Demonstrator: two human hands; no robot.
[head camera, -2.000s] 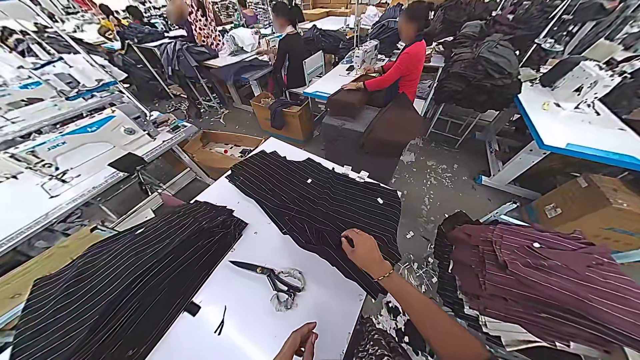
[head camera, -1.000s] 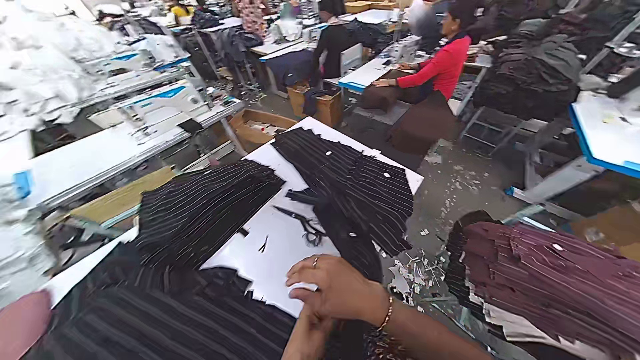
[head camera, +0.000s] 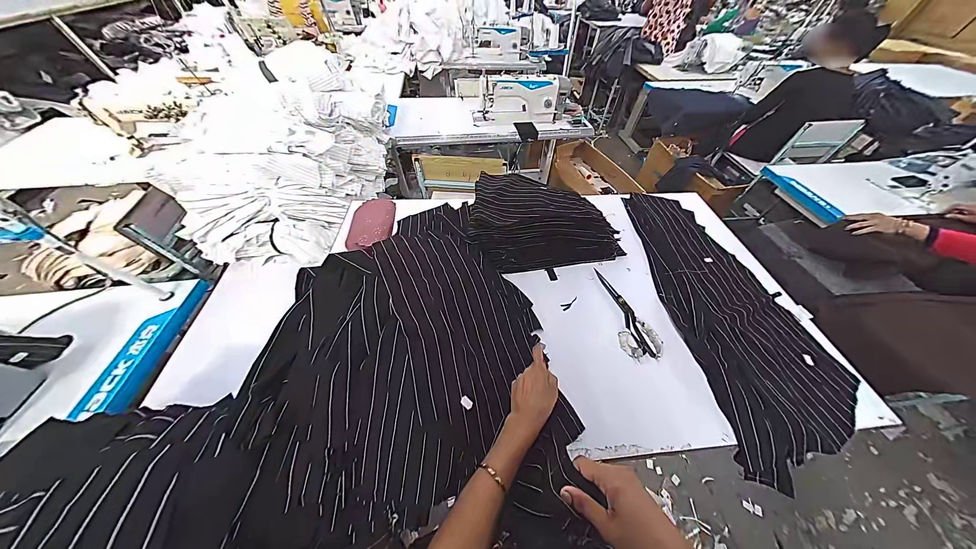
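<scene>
A large pile of black pinstriped cloth pieces (head camera: 427, 328) covers the left and front of the white table (head camera: 610, 389). My left hand (head camera: 534, 385), a bracelet at its wrist, touches the pile's right edge with its index fingertip; its other fingers are partly hidden. My right hand (head camera: 618, 499) pinches a dark striped cloth edge (head camera: 568, 473) between thumb and fingers at the front. Scissors (head camera: 629, 316) with wrapped handles lie beyond the hands. Behind them sits a smaller striped stack (head camera: 541, 225). Another striped piece (head camera: 747, 328) lies along the table's right side, overhanging the front edge.
A dark pink object (head camera: 370, 224) lies at the table's back left. White garments (head camera: 267, 160) are heaped beyond it. A sewing machine (head camera: 526, 97) stands behind. At the right, a co-worker's hand (head camera: 873, 223) rests on brown cloth (head camera: 900, 335). Scraps litter the floor (head camera: 724, 496).
The view has swung left. My hands, close together one second ago, are now apart: one touches the striped pile and the other grips cloth at the front.
</scene>
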